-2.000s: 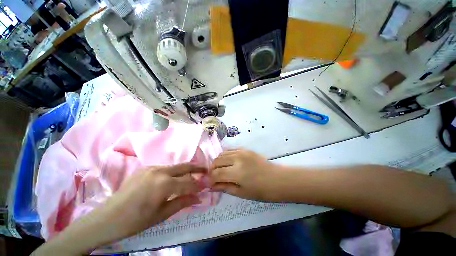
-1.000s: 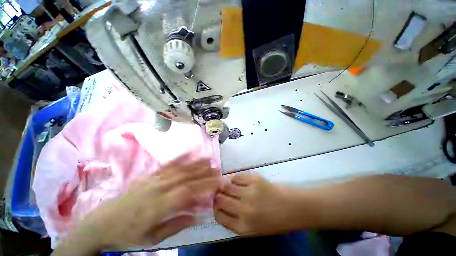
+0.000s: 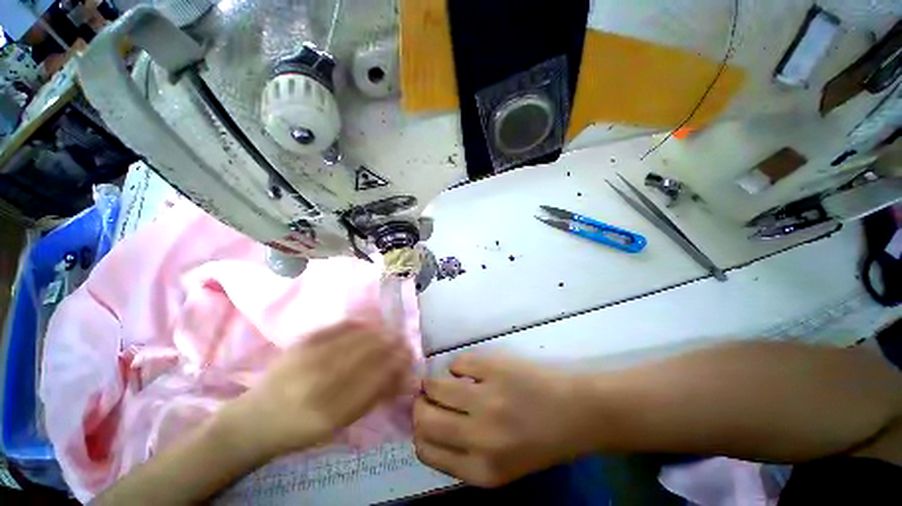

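Observation:
The pale-pink garment [image 3: 188,296] lies in soft folds left of the needle area, its right edge running under the presser foot and yellowish block [image 3: 402,262] of the sewing machine [image 3: 213,109]. My left hand [image 3: 331,380] lies on the fabric near that edge, blurred, its fingers bent and pointing right. My right hand [image 3: 485,415] is at the edge's near end, fingers curled, with thumb and fingertips closed on the fabric edge. The fingertips of both hands are close together. The needle itself cannot be made out.
Blue-handled thread snips [image 3: 593,231] and grey tweezers [image 3: 673,229] lie on the machine bed, right of the needle area. Black-handled scissors [image 3: 880,267] are at the far right. A blue crate [image 3: 22,326] stands left of the table. Pink cloth [image 3: 717,481] shows below the table.
The view has shifted slightly. My right hand has moved down toward the table's front edge, and the fabric edge now runs straighter from the foot. My left hand has shifted over the cloth.

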